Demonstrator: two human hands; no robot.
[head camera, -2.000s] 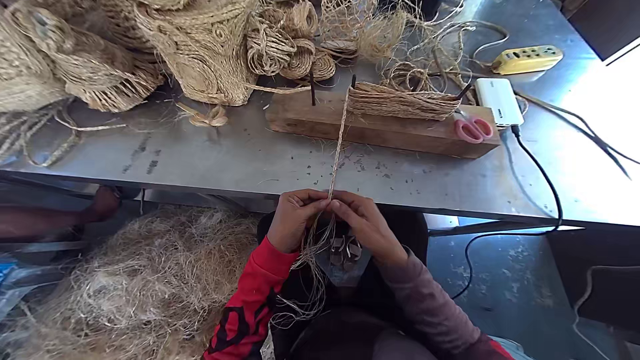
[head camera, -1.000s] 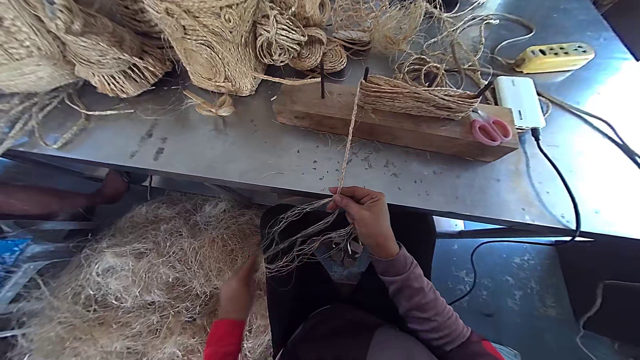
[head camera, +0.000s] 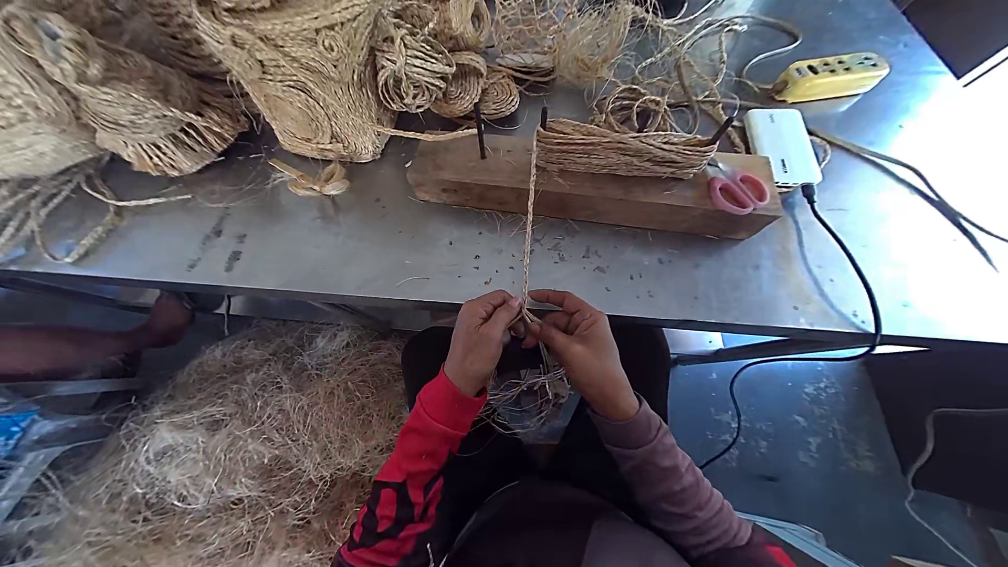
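Note:
A braided natural-fibre cord (head camera: 529, 228) runs taut from a dark metal peg on a wooden block (head camera: 606, 197) down to my hands at the table's front edge. My left hand (head camera: 482, 335) pinches strands at the cord's lower end. Close beside it, my right hand (head camera: 581, 346) grips strands at the same spot between thumb and fingers. Loose fibre strands (head camera: 524, 398) hang below both hands over my lap. Wound between pegs on the block is a hank of braided cord (head camera: 626, 148). Pink-handled scissors (head camera: 736, 194) rest against the block's right end.
Woven fibre pieces (head camera: 307, 79) and cord coils (head camera: 413, 71) lie at the back left. A white power bank (head camera: 782, 147) with a black cable (head camera: 854, 268) and a yellow power strip (head camera: 832, 76) are at the right. Loose fibre (head camera: 260, 449) is heaped below left, near another person's leg (head camera: 79, 346).
One second ago my left hand was low at the left, away from the cord, with strands spread toward it. It has come back up beside my right hand and grips strands at the braid's end.

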